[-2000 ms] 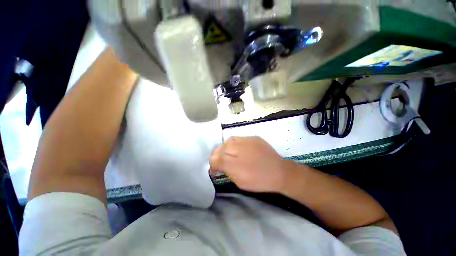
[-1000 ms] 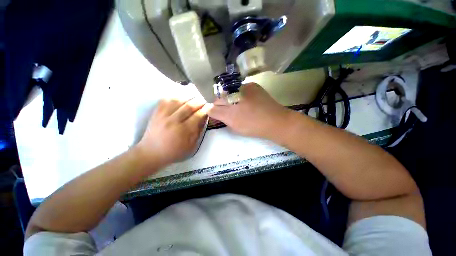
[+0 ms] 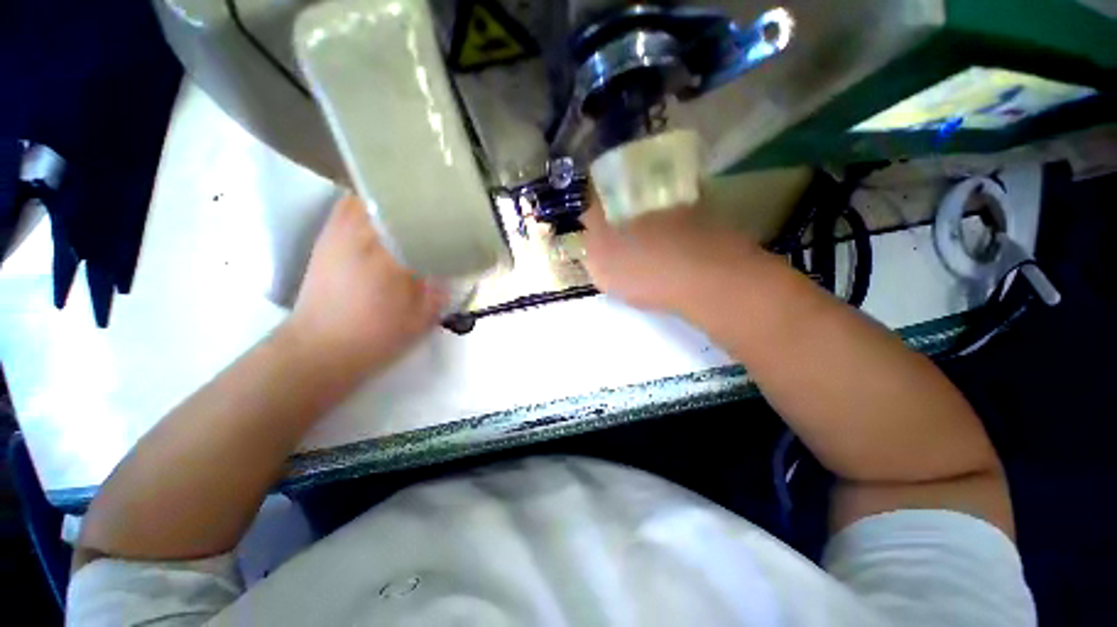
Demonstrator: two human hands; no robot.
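A white fabric piece (image 3: 289,245) lies on the table, partly under and behind my left hand, hard to tell from the white tabletop. My left hand (image 3: 361,294) is blurred, left of the needle area (image 3: 554,208), with its fingers partly behind the cream take-up guard (image 3: 398,135). A small pale and dark bit shows at its fingertips; I cannot tell if it is gripped. My right hand (image 3: 655,263) is right of the needle area, its fingers hidden behind the machine's front parts, so its hold is unclear.
The sewing machine head with its green panel (image 3: 845,116) hangs over the hands. Black scissors (image 3: 845,257) lie to the right, beside a white tape roll (image 3: 974,230). Dark cut pieces (image 3: 92,184) hang at the left. The worn green table edge (image 3: 527,423) runs before my body.
The white piece, earlier hanging over the table edge, is now on the table. Since a second ago my hands have moved apart, the left one leftward, leaving the needle area uncovered.
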